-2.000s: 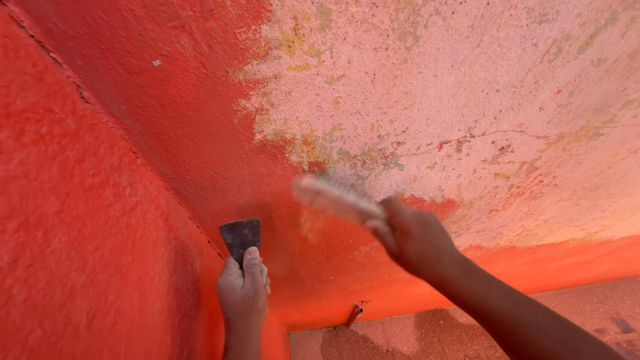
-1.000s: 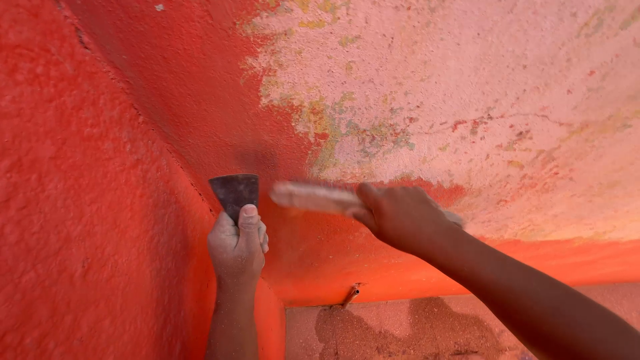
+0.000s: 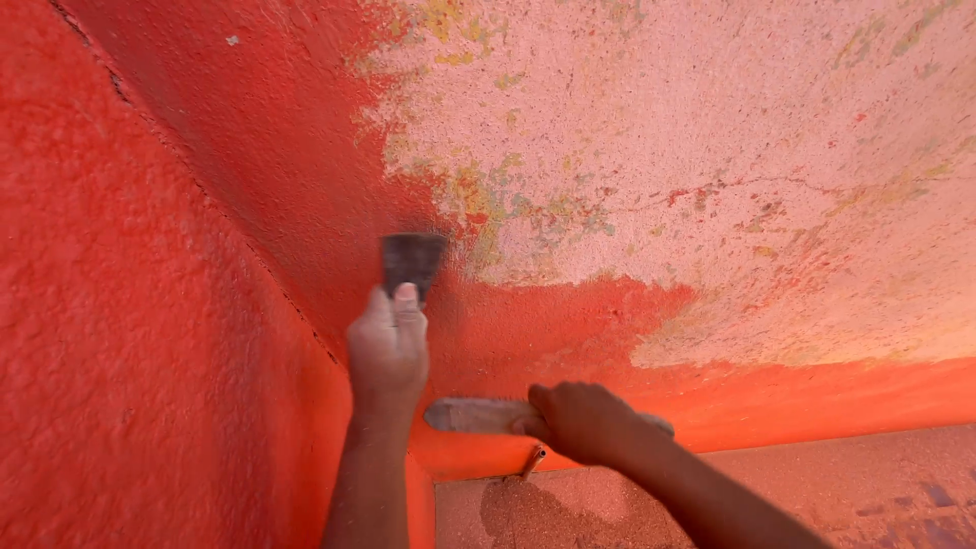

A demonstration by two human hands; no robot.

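Note:
My left hand (image 3: pixel 389 347), dusty about the fingers, grips a putty knife (image 3: pixel 412 259), its dark, wide blade pointing up at the red-painted wall beside the bare pink patch (image 3: pixel 648 152). The blade is slightly blurred; whether its edge touches the wall I cannot tell. Lower and to the right, my right hand (image 3: pixel 583 419) is closed round a wire brush (image 3: pixel 480 415) with a worn, pale back. The brush lies roughly level, its far end close to my left wrist, and bristles show faintly along its upper edge. Yellow and green flecks mark the ragged paint border.
A second red wall (image 3: pixel 137 343) meets this one at a cracked corner on the left. A short pipe stub (image 3: pixel 536 460) sticks out low by the floor (image 3: pixel 808 488), which has dark, damp-looking spots. A thin crack (image 3: pixel 732 183) crosses the pink patch.
The putty knife in my left hand has moved up and right, to the pink patch's edge. My right hand has lowered the wire brush from near that edge.

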